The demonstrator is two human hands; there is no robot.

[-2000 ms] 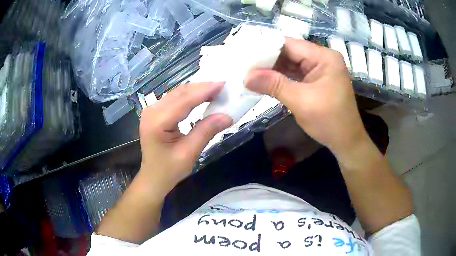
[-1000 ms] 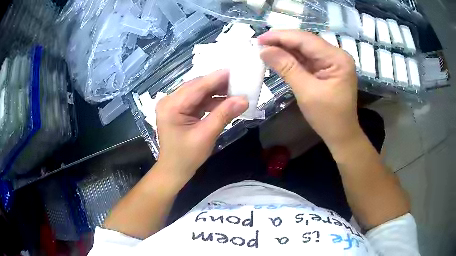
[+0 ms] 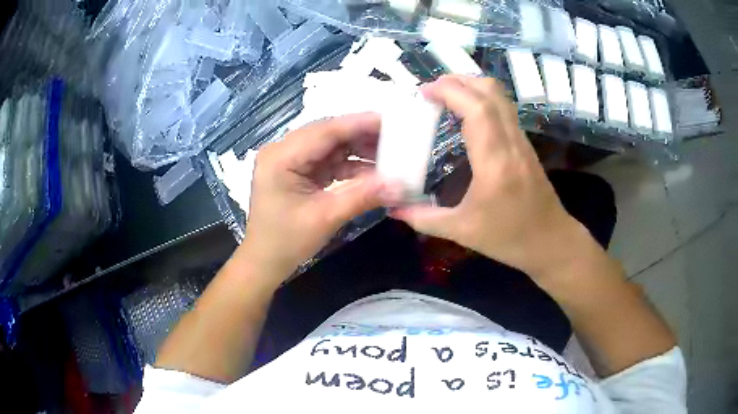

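Observation:
A smooth white unit [image 3: 406,144] is held upright in front of me, slightly blurred, with a translucent edge at its lower end. My left hand [image 3: 320,174] grips its left side and lower end between thumb and fingers. My right hand [image 3: 494,182] holds the same unit, with fingertips at its top right corner and thumb at its lower end. Behind the hands, small white pieces [image 3: 340,90] lie heaped in a clear ribbed parts tray [image 3: 222,194]. The hands hide part of the heap.
A clear bag of translucent covers [image 3: 174,89] lies at upper left, with one loose cover [image 3: 178,179] below it. White units stand in rows in a clear tray [image 3: 558,128] at right. Another clear bag [image 3: 502,40] is at top centre. Stacked clear trays [image 3: 81,174] with blue edges are at left.
My right hand has moved from the unit's upper part to span its top and lower end. The unit has shifted slightly down, and a translucent edge now shows at its lower end.

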